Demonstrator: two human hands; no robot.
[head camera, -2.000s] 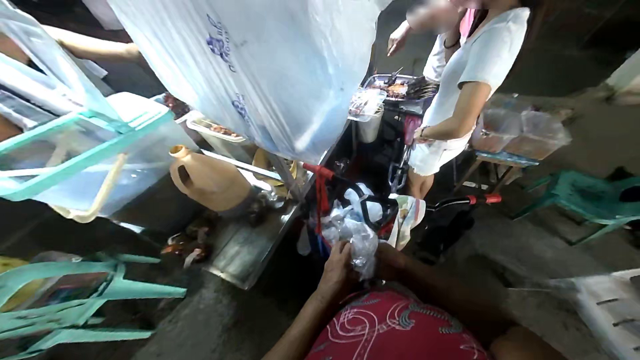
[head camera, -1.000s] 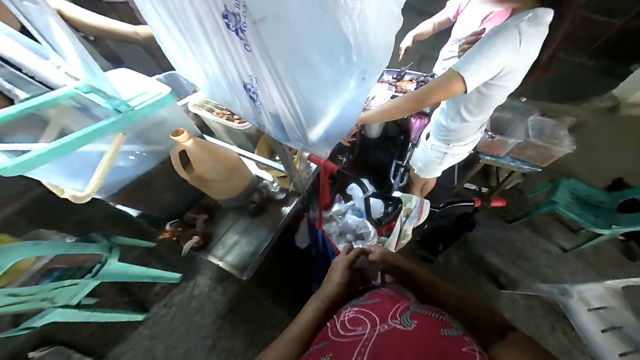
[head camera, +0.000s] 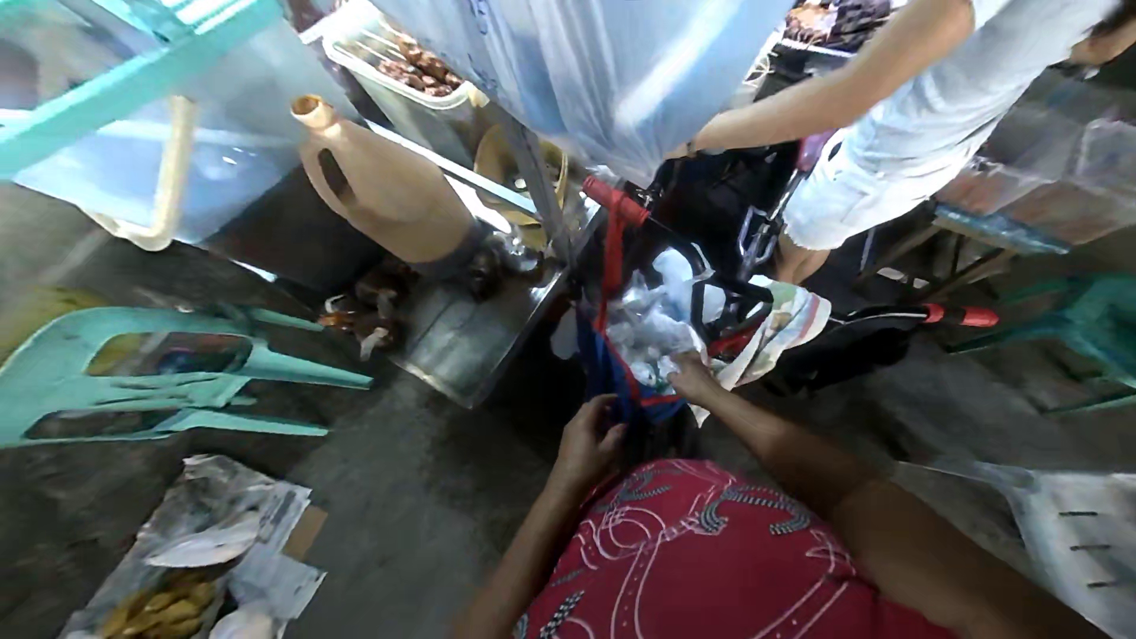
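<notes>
A blue bag with red trim (head camera: 612, 355) hangs open below a red-gripped handlebar (head camera: 616, 201), with crumpled clear plastic bags (head camera: 652, 319) inside. My right hand (head camera: 694, 377) reaches into its near right side, fingers on the plastic; its fingertips are partly hidden, so its grip is unclear. My left hand (head camera: 593, 437) is at the bag's near left edge, fingers curled; whether it holds the edge cannot be told. A striped cloth (head camera: 785, 328) lies over the bag's right side.
A large plastic sheet (head camera: 603, 71) hangs ahead. Left are a tan jug (head camera: 390, 191), a metal tray (head camera: 479, 333), a tub of skewered meat (head camera: 399, 67) and a green plastic chair (head camera: 160, 377). A person's arm (head camera: 816, 102) reaches in from the right.
My hands were together over the near side of the bag; now they are apart, the right in the bag and the left at its edge. The view has shifted closer.
</notes>
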